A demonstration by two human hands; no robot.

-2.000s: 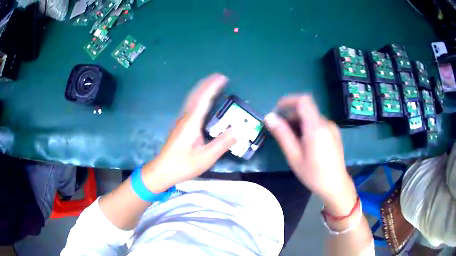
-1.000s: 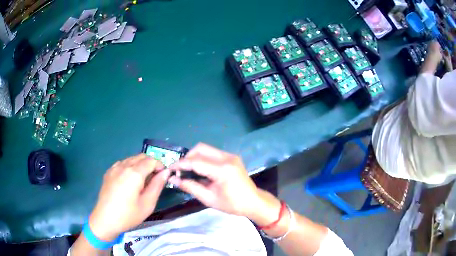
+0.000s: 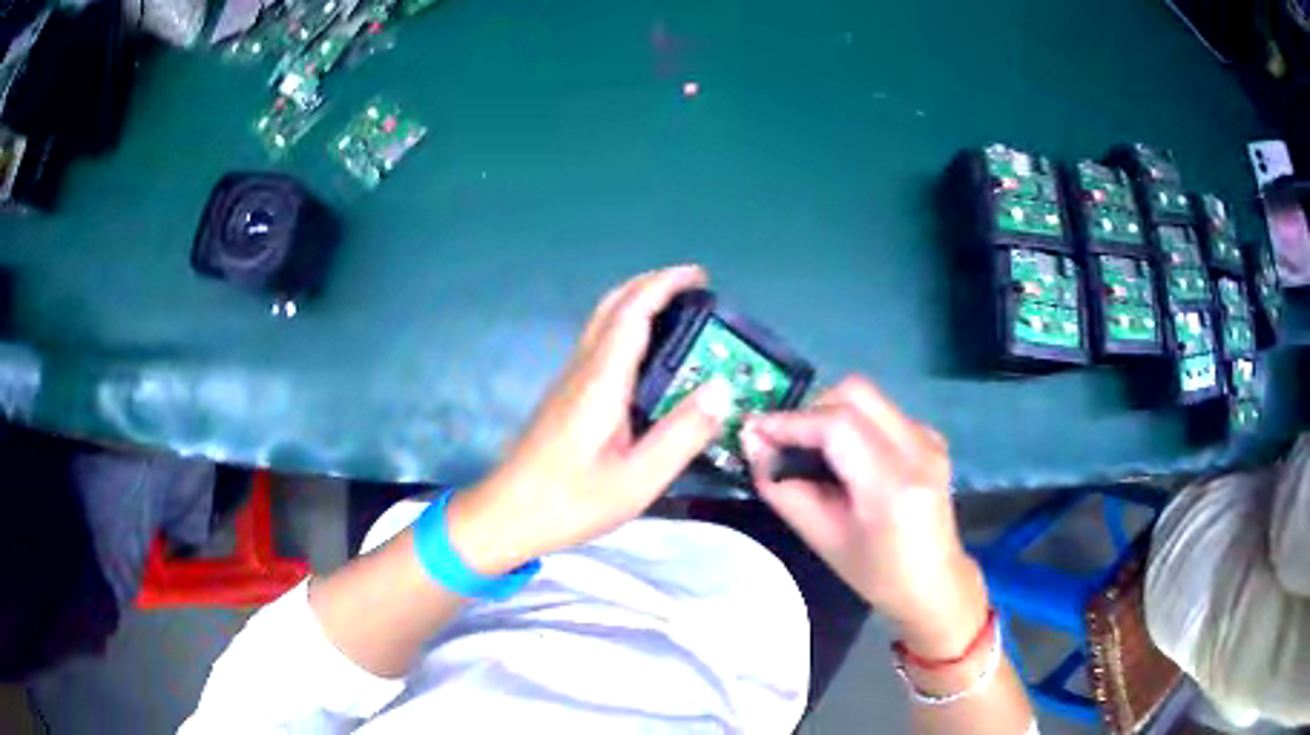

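Observation:
A black square housing (image 3: 665,355) with a green circuit board (image 3: 762,376) on its open side is held tilted above the near edge of the mat. My left hand (image 3: 611,409) grips the housing from the left, thumb on the board. My right hand (image 3: 855,481) is at the board's lower right edge, thumb and index finger pinched together; what lies between the fingertips is too small to tell. The housing's lower part is partly hidden by my fingers.
A speaker half (image 3: 259,230) stands at left on the green mat (image 3: 575,158). Loose circuit boards (image 3: 377,141) lie at the far left. Board-and-housing units (image 3: 1043,302) stand in rows at right. A blue stool (image 3: 1056,574), a red stool (image 3: 223,574) and a seated person (image 3: 1236,574) are below.
The view has swung back left from one second ago. Compared with two seconds ago, the board shows green rather than white, and my right fingers have moved from the housing's right side to its lower edge.

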